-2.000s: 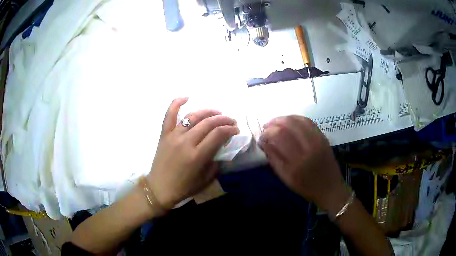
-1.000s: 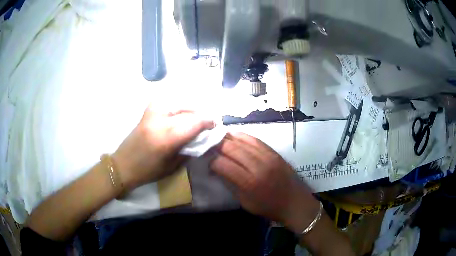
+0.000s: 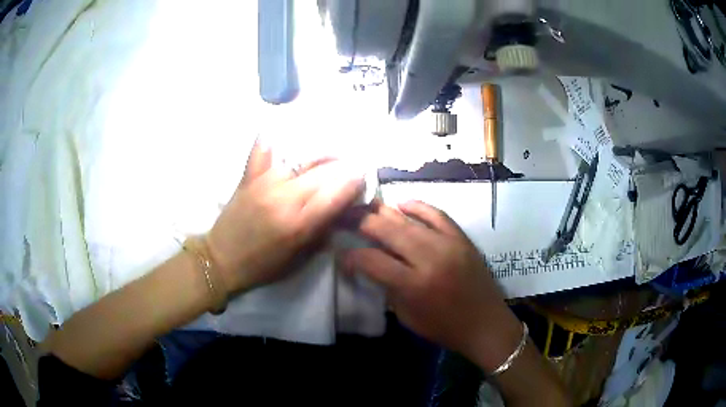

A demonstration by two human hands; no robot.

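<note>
White cloth (image 3: 306,306) lies under both hands and hangs over the table's front edge. My left hand (image 3: 282,211) rests on it, fingers pointing right, partly washed out by the lamp. My right hand (image 3: 414,262) meets the left fingertips, and a small white fold (image 3: 372,187) shows between them. The fingers hide most of the fold. The pale sewing machine head (image 3: 446,48) stands above and behind the hands. The needle area is lost in glare.
An orange-handled awl (image 3: 490,127) lies right of the ribbed knob (image 3: 444,123). Farther right are a dark slotted tool (image 3: 571,211), printed labels (image 3: 587,119) and black scissors (image 3: 686,211). Heaped white cloth (image 3: 60,199) covers the left. A grey-blue bar (image 3: 277,56) stands above it.
The view has tilted so more of the machine head shows than at first. Both hands remain together on the cloth. The tan patch near my left wrist is no longer visible, and white cloth hangs there.
</note>
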